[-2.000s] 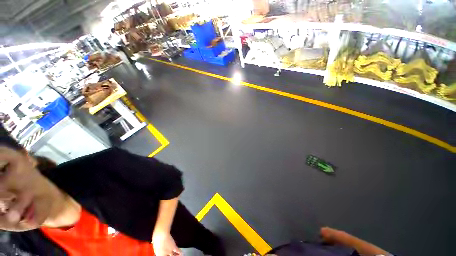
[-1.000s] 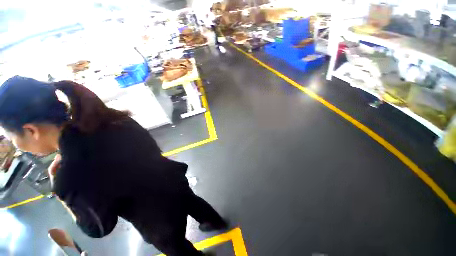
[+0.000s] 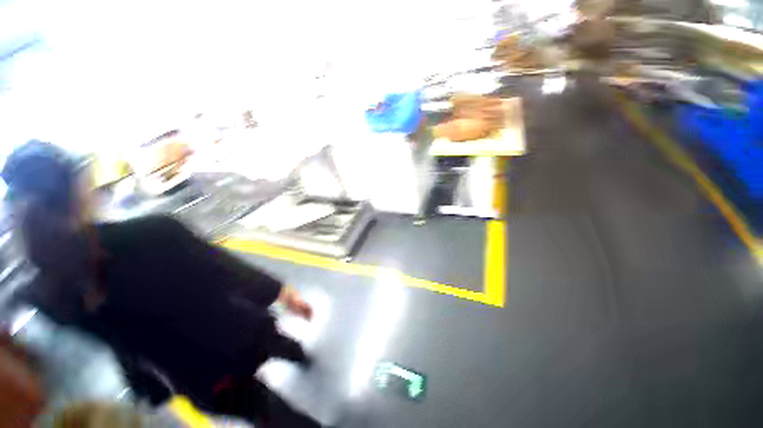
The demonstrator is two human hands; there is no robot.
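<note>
The view is strongly blurred. Neither my left hand nor my right hand can be made out. A blurred reddish-brown shape (image 3: 18,384) is cut off at the lower left edge; I cannot tell what it is. Brown pieces (image 3: 470,117) are piled on a pale, yellow-edged table (image 3: 514,138) ahead, beyond reach. A blue bin (image 3: 395,113) is to their left.
A person in black (image 3: 167,284) is close at the left, with one hand (image 3: 294,302) showing. A grey, low frame (image 3: 322,224) stands behind a yellow floor line (image 3: 435,288). A green floor mark (image 3: 401,379) is near. Blue bins (image 3: 728,134) are at the right edge.
The view has swung left, so the table with brown pieces and the blue bins now sit farther right. The person in black remains at the left, with one hand now showing behind the body.
</note>
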